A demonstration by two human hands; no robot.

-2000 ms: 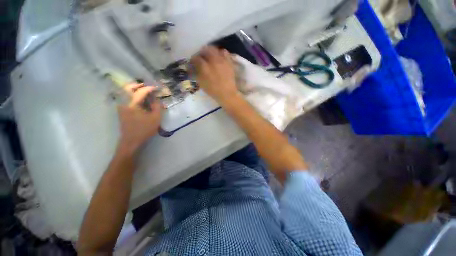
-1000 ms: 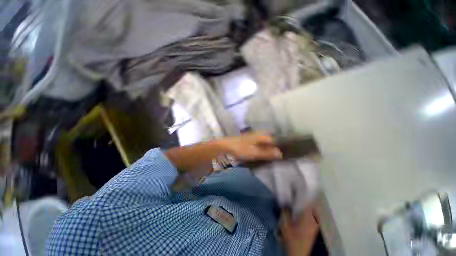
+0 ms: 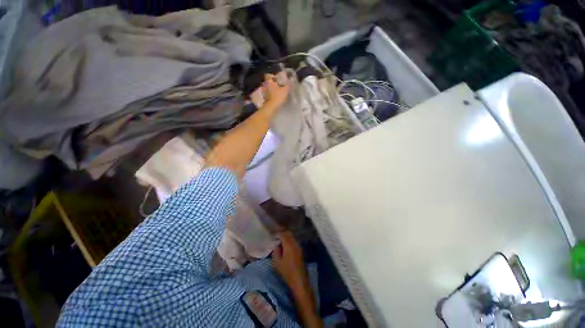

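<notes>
My left hand (image 3: 277,91) is stretched out over the light beige cloth pieces (image 3: 308,114) beside the table. Its fingers are bent at the cloth's top edge and appear to pinch it. My right hand (image 3: 287,251) is low, near my lap, with its fingers closed on the edge of a beige cloth piece (image 3: 251,227). That piece lies under my left sleeve, which hides part of it. The fingertips of both hands are small and blurred.
A large heap of grey-beige cloth (image 3: 122,70) lies at upper left. A white tub (image 3: 401,64) with loose cords stands behind the table (image 3: 410,211). Metal machine parts (image 3: 494,301) are at lower right. A yellow-edged frame (image 3: 74,230) is at lower left.
The view has swung left from the needle area to the cloth heaps. My left hand has moved up and away from the brown band, which no longer shows. My right hand remains low by the cloth.
</notes>
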